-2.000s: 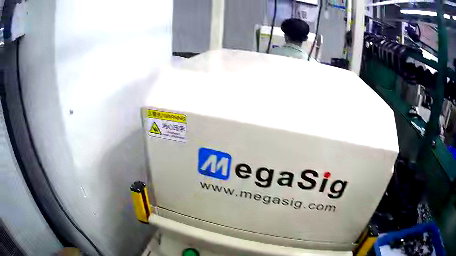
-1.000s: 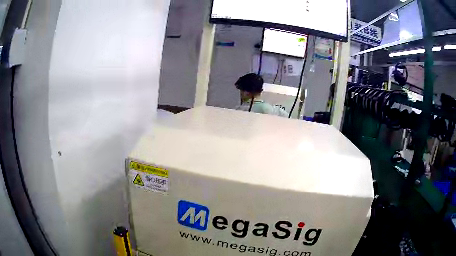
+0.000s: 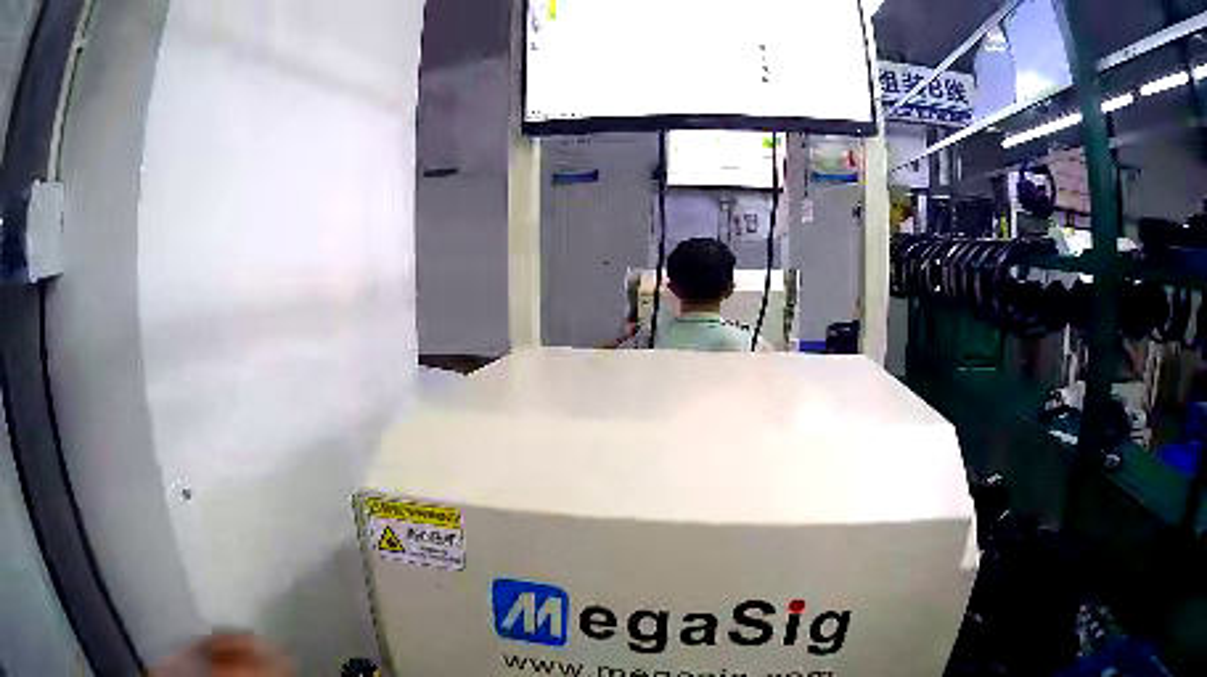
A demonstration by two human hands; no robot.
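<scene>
The off-white shield box (image 3: 662,443) stands straight in front of me with its thick lid (image 3: 847,569) down, so its cavity is hidden. The blue M, the "MegaSig" lettering and a yellow warning label (image 3: 414,532) show on the lid's front. A blurred, skin-coloured shape, which looks like part of my left hand (image 3: 225,655), is cut off by the bottom edge at the lower left. Its fingers cannot be made out. My right hand is out of the picture.
A lit monitor (image 3: 702,60) hangs above the box. A grey-white panel (image 3: 278,318) rises at left. A person (image 3: 702,298) is behind the box, back turned. Many black headbands (image 3: 993,271) hang in a row at right, above a green bench.
The view has tilted up, so the box sits lower and more of the monitor shows. The person behind now faces away. The blurred hand shape has come in at the lower left.
</scene>
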